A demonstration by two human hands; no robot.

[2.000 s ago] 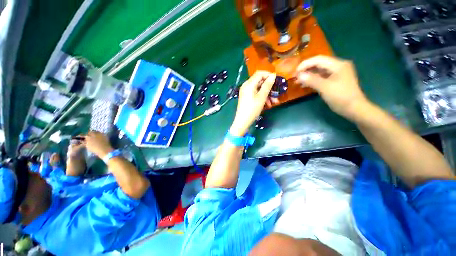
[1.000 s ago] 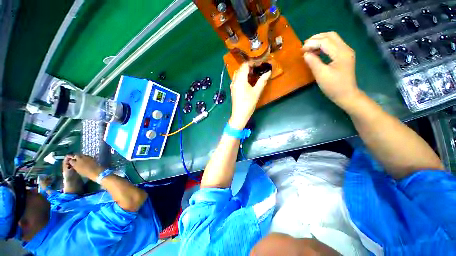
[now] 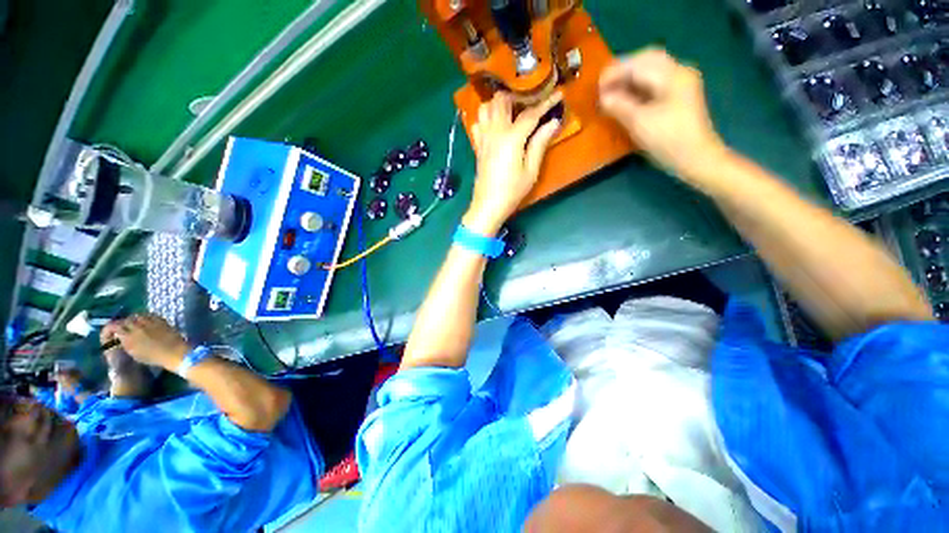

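Observation:
The orange toggle press (image 3: 590,141) stands at the top centre, with its dark and silver plunger (image 3: 523,50) above the nest. My left hand (image 3: 507,151) is at the nest, thumb and fingers around a dark round part (image 3: 554,112) that shows only partly under the plunger. Whether the part is fully seated cannot be told. My right hand (image 3: 658,109) is over the right side of the orange base, blurred, fingers curled; nothing is seen in it. The press handle is out of the picture.
Loose black parts (image 3: 407,203) lie between the press and a blue controller box (image 3: 279,229) with a clear cylinder (image 3: 172,208). One small dark part (image 3: 510,246) lies near the bench edge. A blister tray (image 3: 858,156) is at right. Another worker (image 3: 198,448) sits at left.
The dark part has gone from between my hands to the press nest with my left hand. My right hand has drawn away from the part and is now beside the press. The view has shifted.

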